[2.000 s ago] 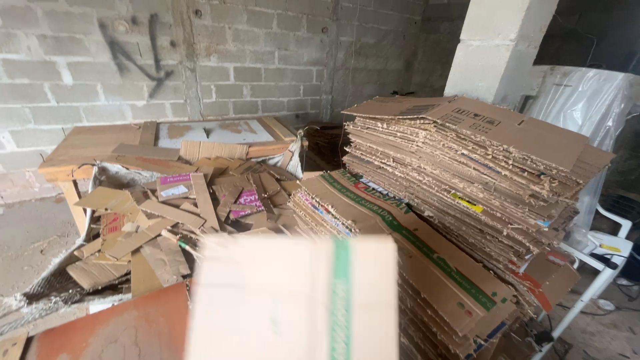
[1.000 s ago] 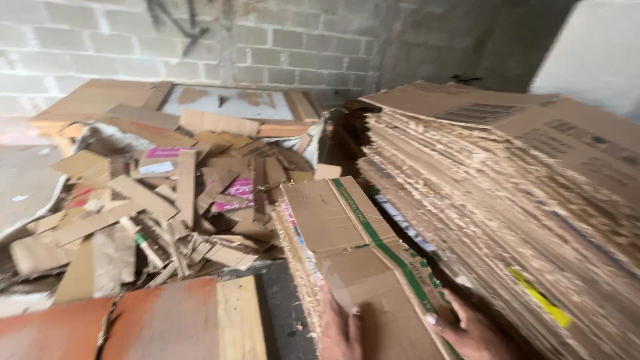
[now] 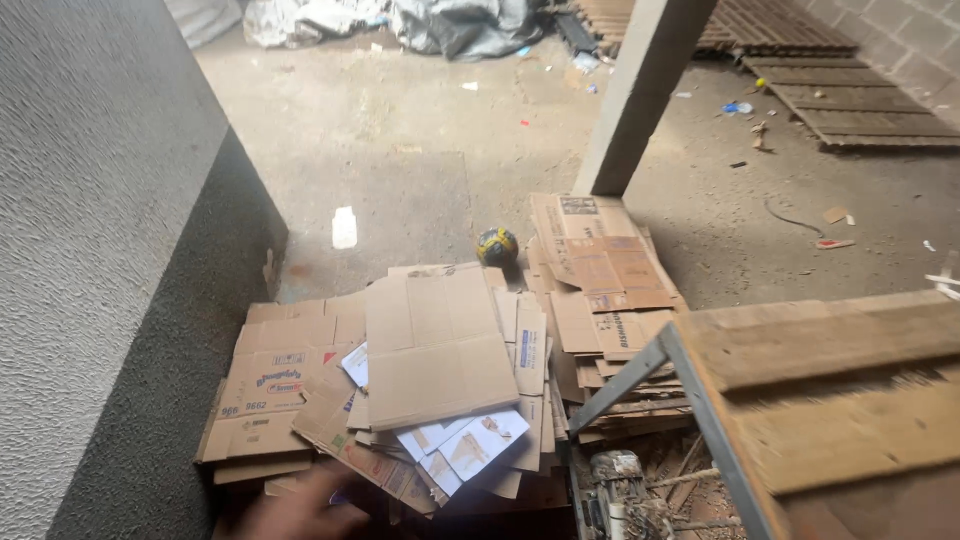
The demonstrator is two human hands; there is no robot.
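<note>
One blurred hand, which looks like my left hand (image 3: 311, 506), shows at the bottom edge, just below a pile of flattened cardboard boxes; its fingers are too blurred to tell whether they hold anything. My right hand is out of the frame. A plain brown cardboard sheet (image 3: 435, 345) lies on top of the middle pile, over white-faced cardboard (image 3: 484, 442). To the left lies a printed flattened box (image 3: 270, 375). Another stack of flattened cardboard (image 3: 615, 277) stands at the right, against the foot of a concrete post.
A textured wall (image 3: 172, 300) rises at left. The concrete post (image 3: 637, 97) stands behind the right stack, and a ball (image 3: 497, 246) rests on the floor. A wooden-topped table with a metal frame (image 3: 825, 360) is at lower right, beside a dirty motor (image 3: 616, 466). Wooden pallets (image 3: 862, 101) lie beyond.
The view has swung away from the tall cardboard stack to other piles on the floor. A second ago both hands were at a stack with a green-striped sheet; now only one shows.
</note>
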